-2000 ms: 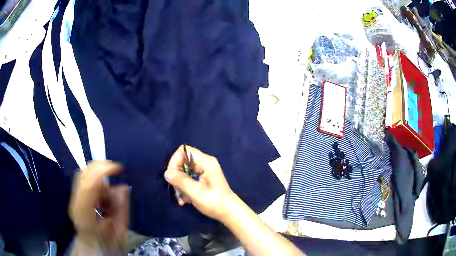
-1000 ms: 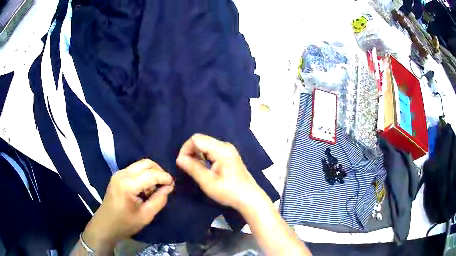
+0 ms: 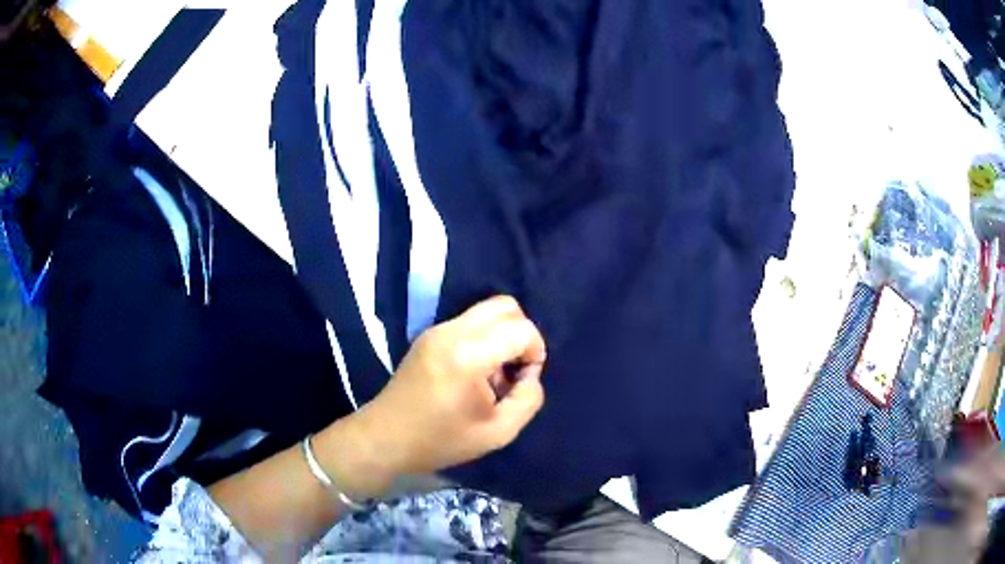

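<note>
The navy garment (image 3: 661,220) lies spread over the white tabletop, with white edging strips (image 3: 424,264) along its left part. My left hand (image 3: 463,386) rests over the garment beside the strips, fingers curled and fingertips together. A small dark spot shows between the fingers; whether it is a held thing or shadow is unclear. My right hand (image 3: 975,512) is small, blurred and cut off at the lower right edge, so its fingers cannot be read. It is near the striped cloth (image 3: 804,474), where a cluster of black buttons (image 3: 864,454) lies.
A red-cased phone (image 3: 885,344) lies on the striped cloth, beside clear packets (image 3: 920,237). Part of the red box (image 3: 979,427) shows at the right edge. A second navy garment (image 3: 187,320) with white curved strips hangs at the left.
The view has turned left, so everything sits further right. My right hand has moved from the garment to the far right. My left hand stays over the garment, close to the white strips.
</note>
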